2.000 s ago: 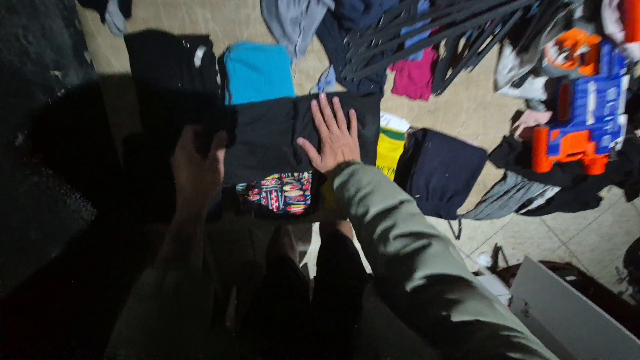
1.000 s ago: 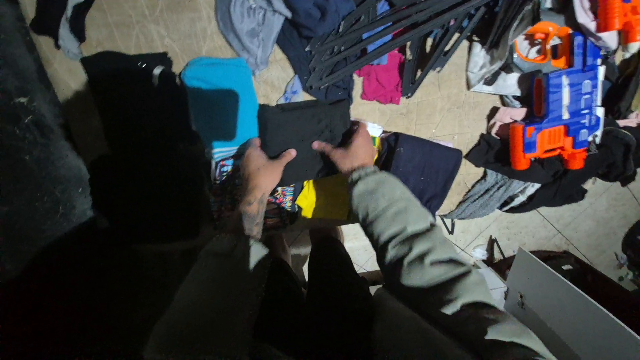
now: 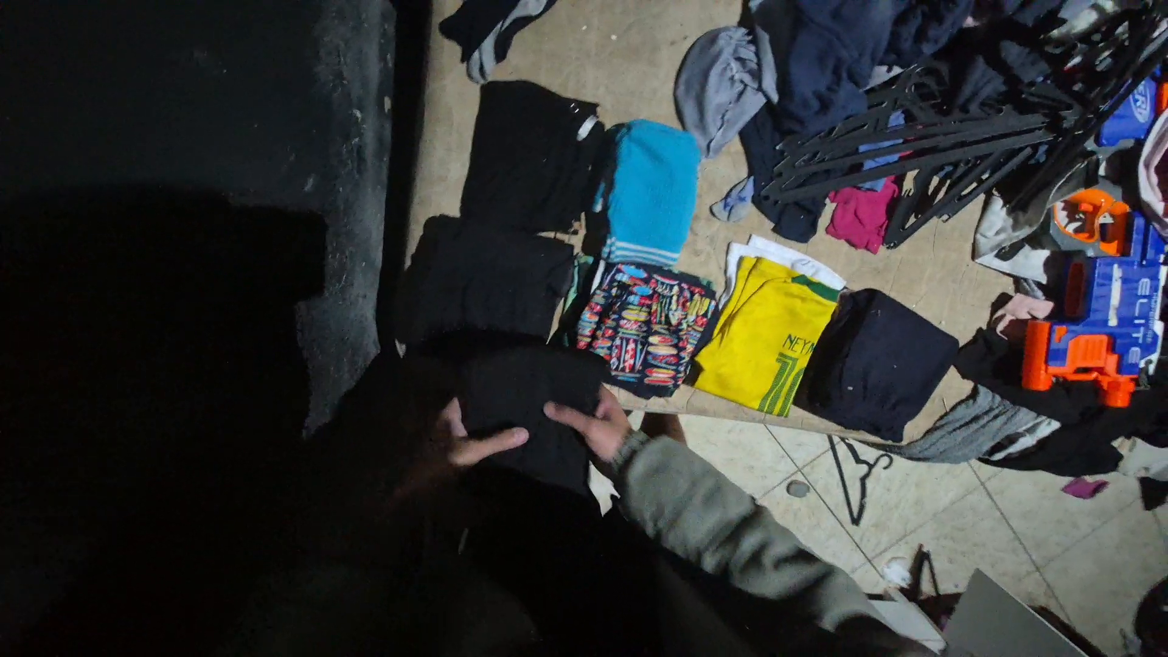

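Both hands hold a folded black garment (image 3: 525,388) at the near edge of the tan surface. My left hand (image 3: 474,438) grips its left side, thumb on top, mostly in shadow. My right hand (image 3: 593,424) grips the right side, thumb on top. Beyond it lie two dark folded garments, one nearer (image 3: 488,278) and one farther (image 3: 529,155). A folded turquoise towel-like cloth (image 3: 650,192) lies above a folded multicoloured patterned garment (image 3: 646,328). To the right are a yellow jersey (image 3: 766,333) with green lettering, over white cloth, and a folded dark navy garment (image 3: 881,365).
Black plastic hangers (image 3: 922,151) lie heaped over loose clothes at the upper right. A blue and orange Nerf toy blaster (image 3: 1104,319) rests on clothes at the right. Another hanger (image 3: 856,479) is on the tiled floor. A dark wall or panel (image 3: 356,182) borders the surface at left.
The black garment in my hands has moved left and toward me, off the patterned garment and yellow jersey, which now show fully. Both hands moved with it.
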